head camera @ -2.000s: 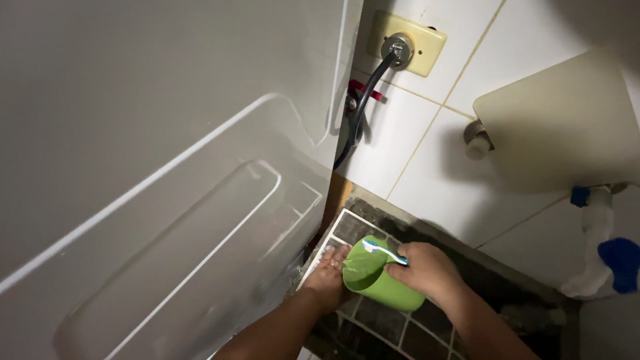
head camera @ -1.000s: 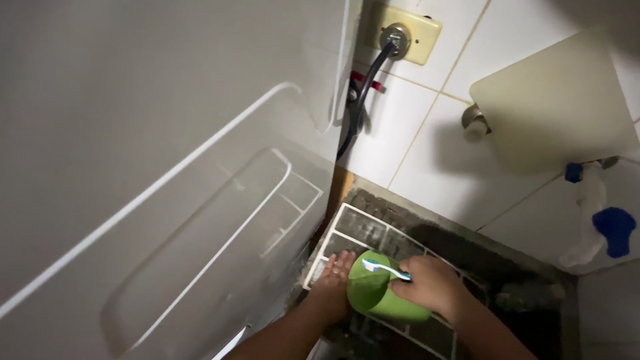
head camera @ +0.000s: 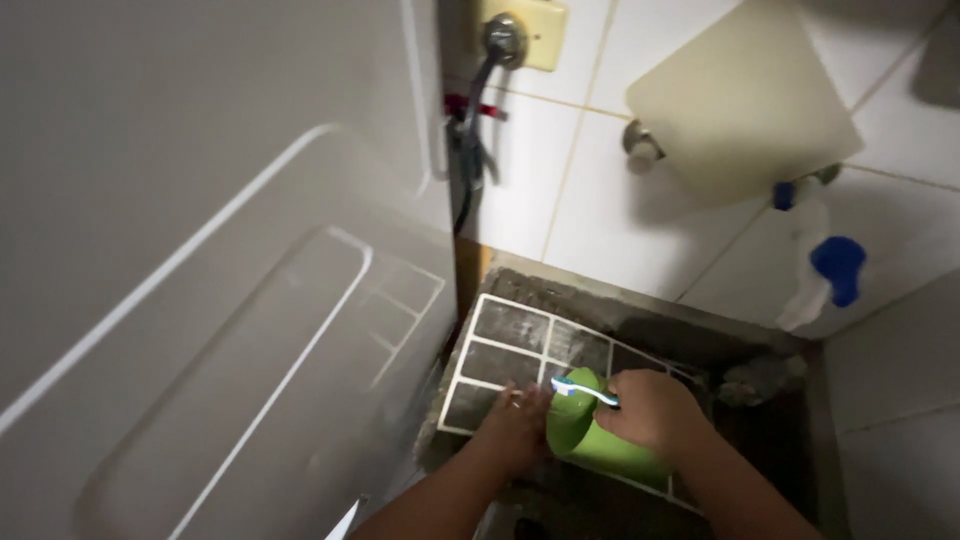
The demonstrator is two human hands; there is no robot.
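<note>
A white-framed mesh filter screen (head camera: 510, 326) lies low in the view, wet-looking in places. Over it, a green plastic cup (head camera: 626, 454) is tipped on its side, its mouth toward my left hand. My right hand (head camera: 652, 409) grips a white and blue toothbrush (head camera: 585, 390) and is also at the cup; whether its fingers hold the cup is partly hidden. The brush head lies across the cup's mouth. My left hand (head camera: 517, 427) is blurred, beside the cup's mouth and over the screen's lower left part, with no object seen in it.
A large grey appliance panel (head camera: 225, 262) fills the left side. On the white tiled wall are an outlet plate (head camera: 551, 34) with a plugged cable, a red-handled valve (head camera: 480, 109), a beige panel (head camera: 742, 105) and a white pipe with a blue part (head camera: 838, 270). A raised edge (head camera: 585, 281) borders the dark floor area.
More of the screen's upper left part shows than two seconds ago. The tipped cup and toothbrush stay by my right hand, and my left hand remains beside the cup's mouth.
</note>
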